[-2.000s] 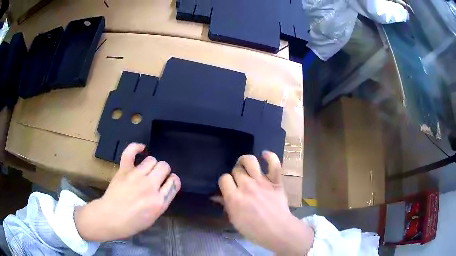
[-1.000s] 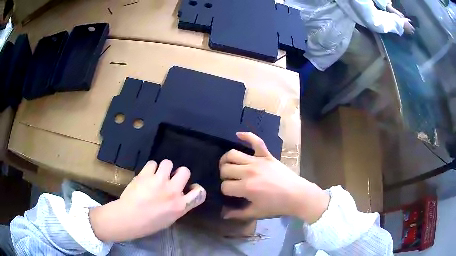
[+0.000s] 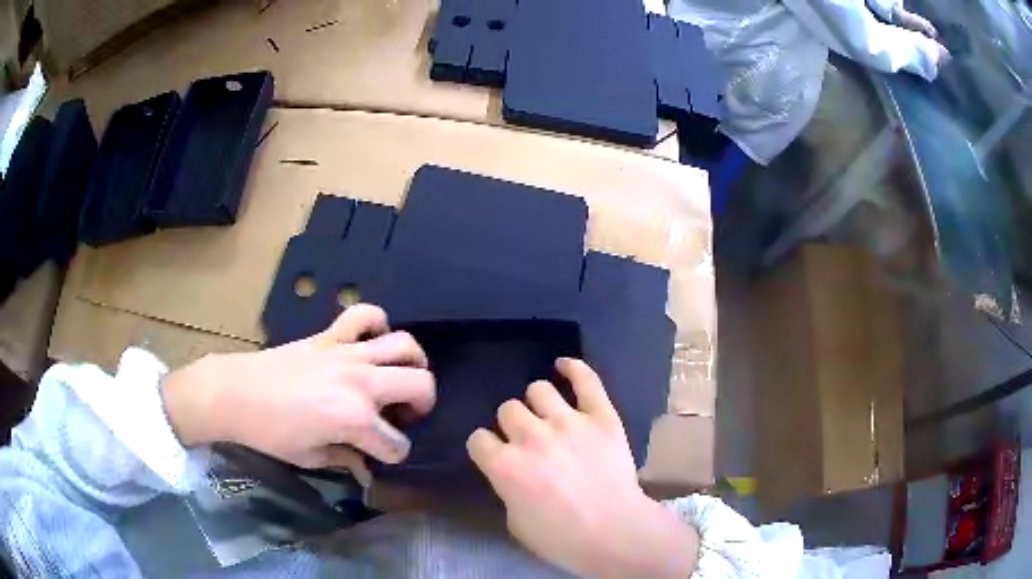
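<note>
A black box tray point(image 3: 498, 368) with a raised rim and dark hollow lies on the near part of a stack of flat black box blanks point(image 3: 492, 238). The top blank's left flap shows two round holes. My left hand point(image 3: 340, 390) grips the tray's left end, thumb at the near side and fingers over the wall. My right hand point(image 3: 560, 452) is at the tray's right part, fingers bent inside the hollow; whether it grips a wall is hidden. The tray's near edge is largely covered by both hands.
Finished boxes point(image 3: 209, 153) lean in a row at the left. A second blank stack point(image 3: 583, 68) lies at the far side. Tan cartons point(image 3: 170, 271) form the work surface. A person in a pale smock point(image 3: 758, 74) is at the far right. A red crate point(image 3: 982, 509) is at lower right.
My left hand has moved from inside the tray to its left end. My right hand has moved down and its fingers now reach into the hollow. The whole view has shifted slightly.
</note>
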